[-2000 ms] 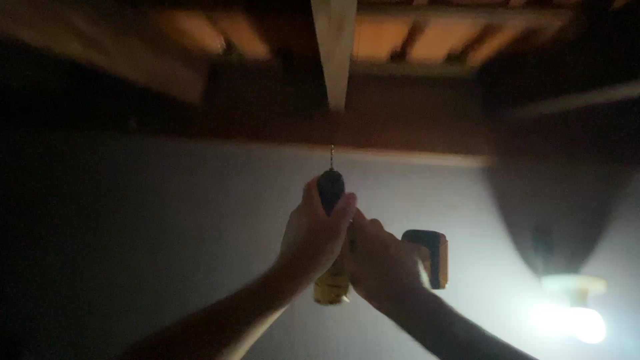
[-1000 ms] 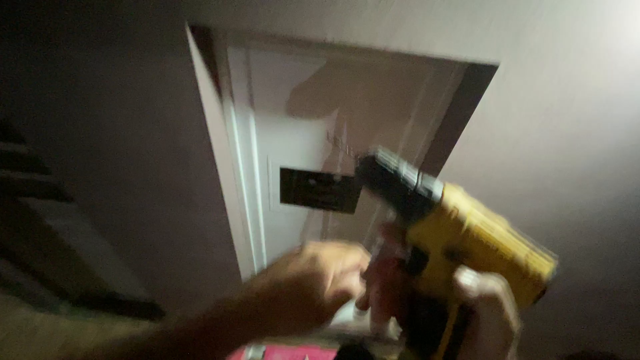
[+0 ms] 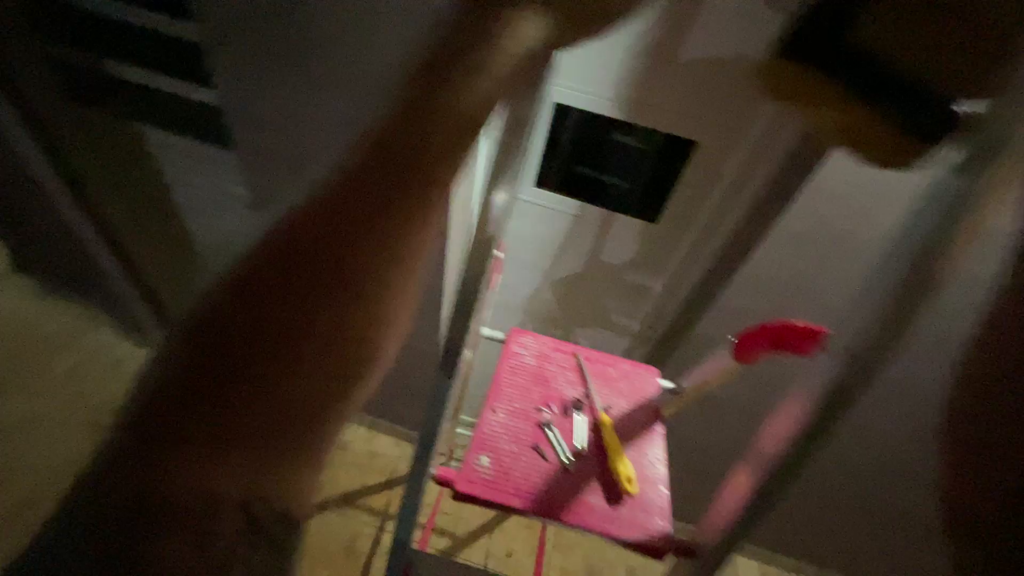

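My left forearm crosses the view from lower left to top centre, and the blurred edge of my left hand (image 3: 572, 16) is cut off at the top; what it holds cannot be seen. At the upper right is a dark, blurred part of the yellow and black drill (image 3: 872, 88). My right hand is not visible. Below, on the pink stepladder platform (image 3: 520, 480), lie a screwdriver with a yellow handle (image 3: 616, 452), small metal brackets (image 3: 558, 442) and several screws or small fixings (image 3: 541, 453).
Ladder rails (image 3: 432, 440) flank the platform. A red curved thing (image 3: 780, 340) is at its right. Behind stands a white door (image 3: 552, 264) with a dark rectangular panel (image 3: 614, 162). Wooden floorboards (image 3: 360, 472) show below.
The view has swung down from the beams to the ladder platform. Two seconds ago both hands held the drill up near a beam; now the drill is at the upper right edge.
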